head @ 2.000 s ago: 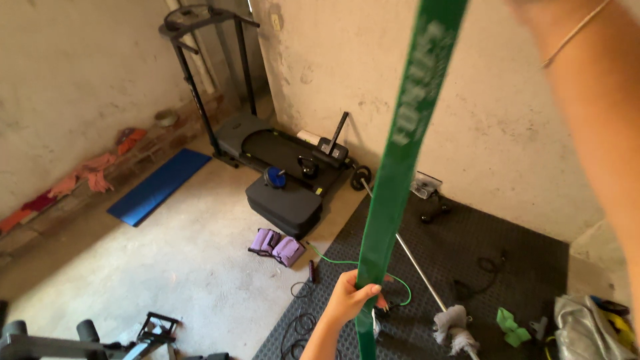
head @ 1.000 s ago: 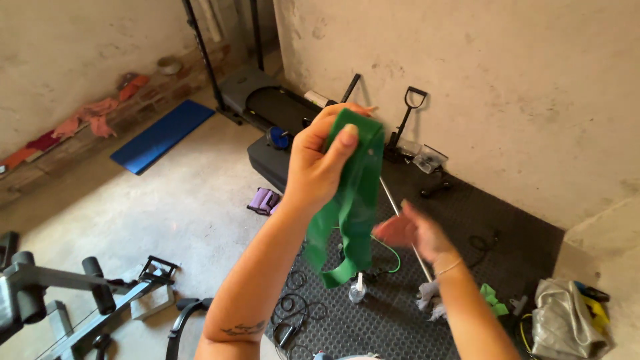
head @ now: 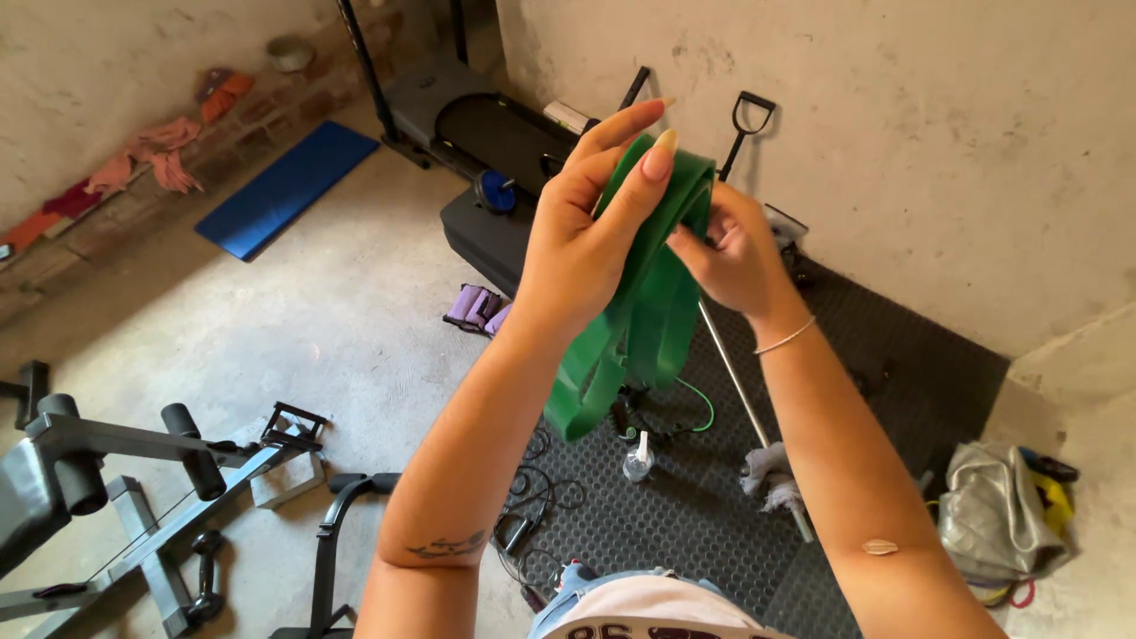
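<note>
A wide green resistance band [head: 661, 324] hangs in folded loops at the centre of the head view. My left hand [head: 599, 209] grips the top of the loops between thumb and fingers, its forefinger raised. Close against the band's right side is my right hand [head: 732, 253], its fingers curled at the loops; the band partly hides its fingertips. Below the band, a clear spray bottle [head: 637, 460] stands on the black rubber mat [head: 674, 532].
A treadmill [head: 497, 133] and black step box [head: 484, 240] stand behind. A metal bar [head: 732, 364] with a grey cloth lies right. Purple ankle weights [head: 473, 306], a blue mat [head: 288, 189] and a weight bench [head: 177, 524] are left. A silver bag [head: 998, 515] lies right.
Two seconds ago the band was stretched out long; now it hangs in gathered loops. My right hand, apart from the band a second ago, has moved up to it.
</note>
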